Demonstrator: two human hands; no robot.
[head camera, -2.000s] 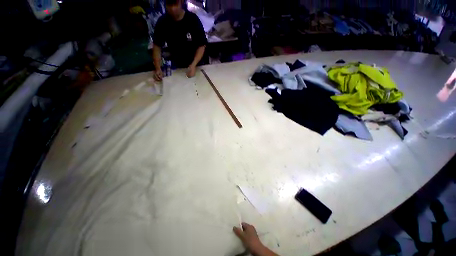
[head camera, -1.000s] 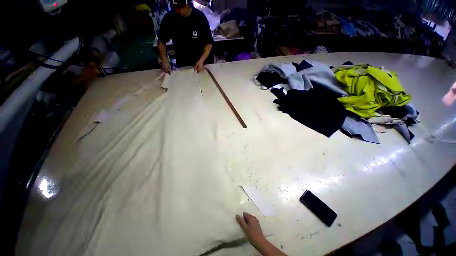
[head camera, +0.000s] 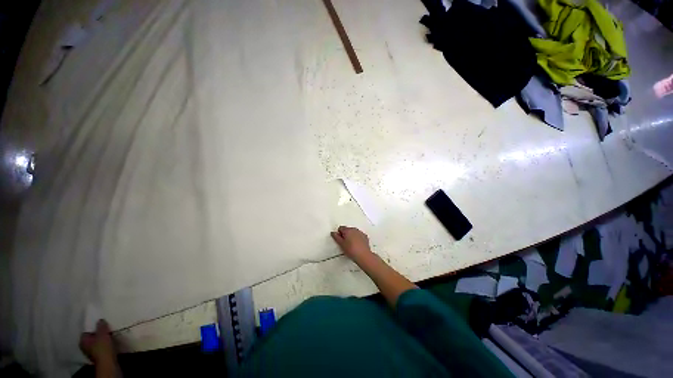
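The cream fabric (head camera: 243, 148) covers the left of the table, with long folds at its left side. My right hand (head camera: 353, 242) pinches its near right corner. My left hand (head camera: 99, 343) holds its near edge at the lower left. The end of the silver cutter track (head camera: 237, 325) sticks out from under the near edge of the cloth. Blue blocks (head camera: 211, 337) sit either side of it.
A smartphone (head camera: 449, 215) and a white paper slip (head camera: 359, 201) lie right of my right hand. A reddish-brown stick (head camera: 344, 37) lies further back. Black, grey and neon yellow-green cloth (head camera: 583, 44) is piled far right. Scraps (head camera: 568, 258) lie on the green floor.
My view has tilted down, so the other person is out of the picture. My left hand, the track end and the blue blocks now show. My right hand remains at the cloth's corner.
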